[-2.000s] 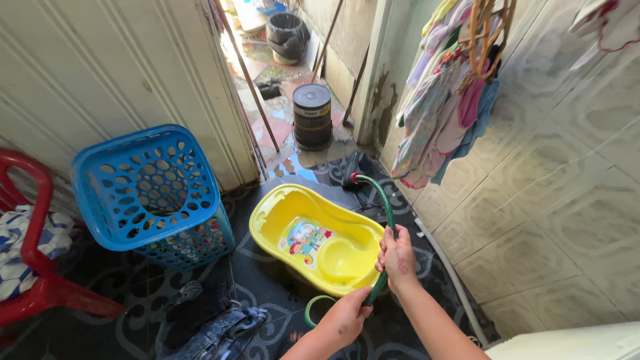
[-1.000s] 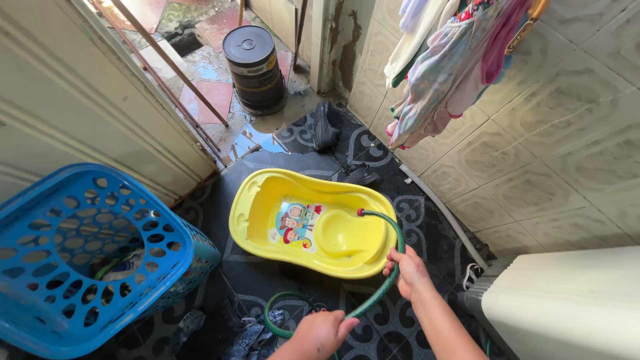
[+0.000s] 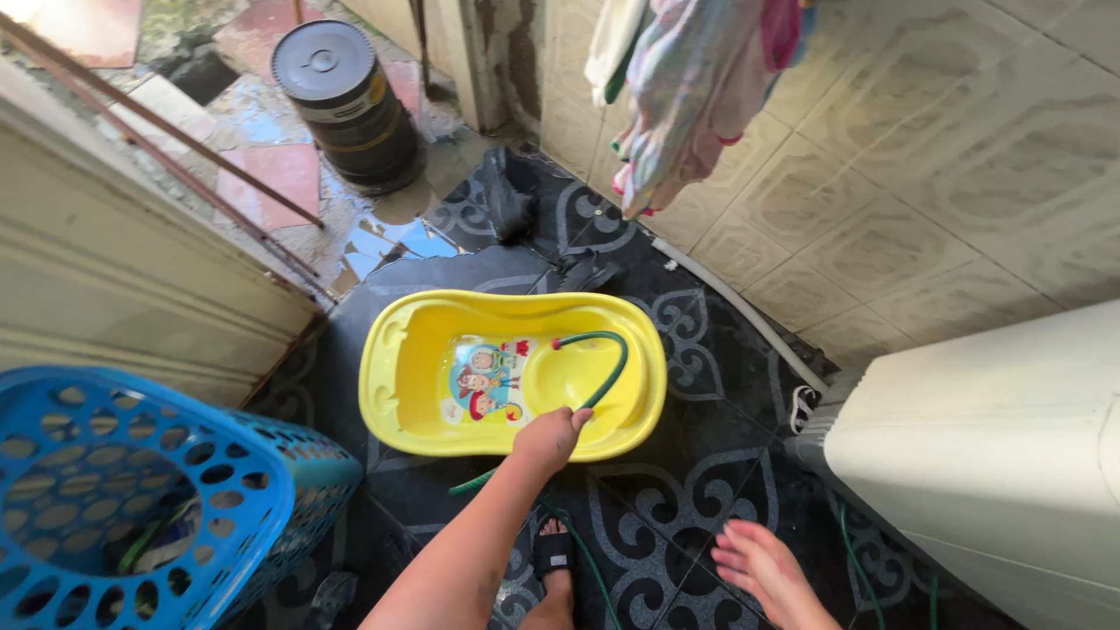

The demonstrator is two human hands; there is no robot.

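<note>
My left hand [image 3: 549, 437] is closed around a green garden hose [image 3: 615, 372] at the near edge of a yellow plastic baby bathtub [image 3: 385, 411]. The hose curves over the tub, and its red-tipped end points into it above a cartoon sticker [image 3: 484, 378] on the tub's floor. More hose runs out behind my left forearm and down past a foot in a black sandal [image 3: 553, 549]. My right hand [image 3: 759, 560] is off the hose at the lower right, over the black patterned floor, with its fingers apart and nothing in it.
A blue perforated laundry basket [image 3: 262, 455] stands at the lower left. A dark lidded drum [image 3: 359, 122] is at the doorway beside wet ground. Clothes [image 3: 691, 96] hang by the tiled wall. A grey pipe [image 3: 744, 306] lies along its foot, near a white appliance [image 3: 989, 420].
My right hand has let go of the hose and moved away to the right. My left hand has moved up to the tub's near edge, still holding the hose.
</note>
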